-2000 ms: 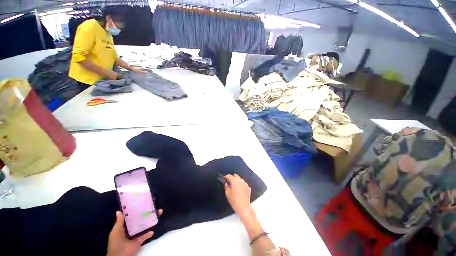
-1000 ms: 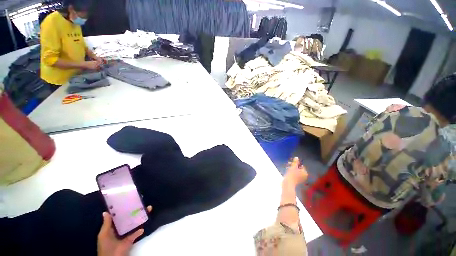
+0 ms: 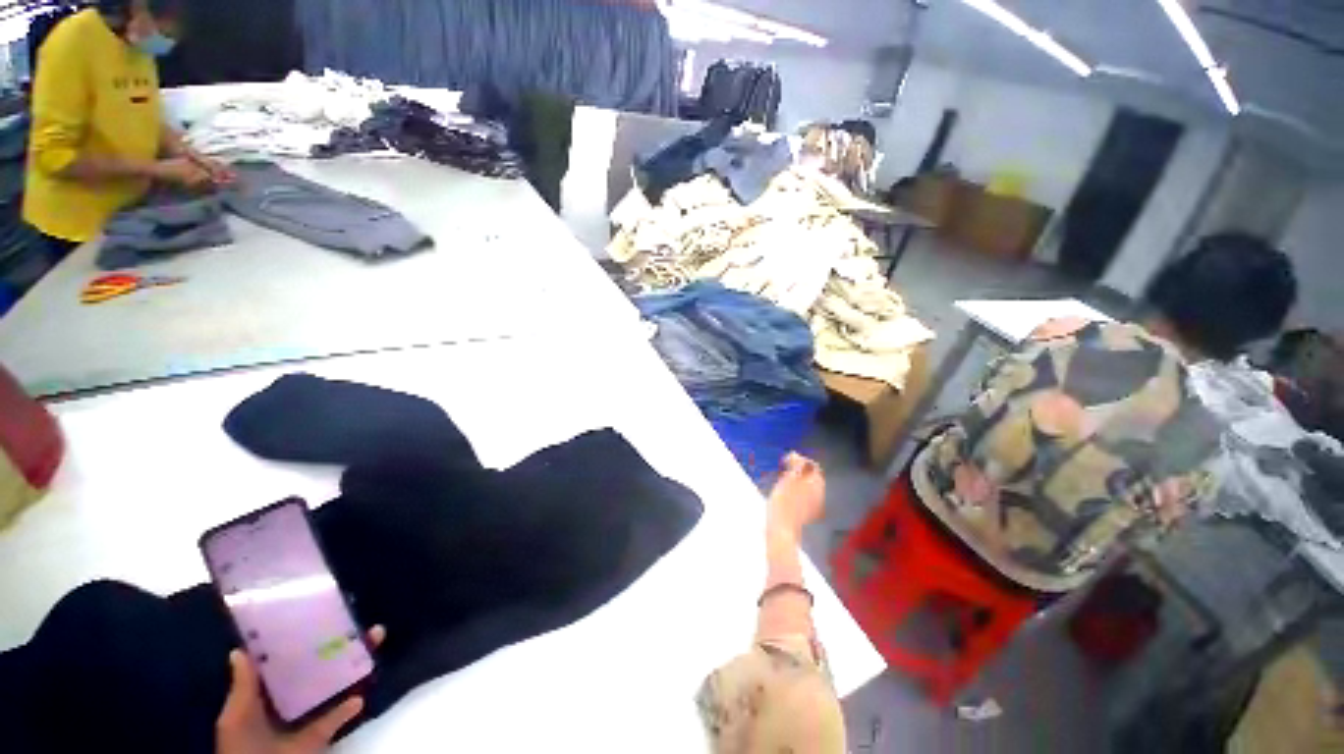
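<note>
The smartphone (image 3: 291,607) with a lit pinkish screen is held upright in my left hand (image 3: 280,722), over the black trousers. The black trousers (image 3: 487,545) lie spread on the near white table, one end pointing up and left. My right hand (image 3: 798,489) is raised off the trousers, past the table's right edge, with its fingers curled. It is small and blurred, so whether it holds anything cannot be told.
A person in yellow handles grey trousers (image 3: 327,214) on the far table, with orange scissors (image 3: 126,286) nearby. A bag's edge (image 3: 30,430) shows at left. Denim-blue (image 3: 730,351) and beige heaps (image 3: 767,265) stand beyond the table. A person in a patterned top sits on a red stool (image 3: 932,592) at right.
My right hand has left the black trousers and moved right, past the table edge. My left hand still holds the phone. The view has turned right, so the table and bag sit further left.
</note>
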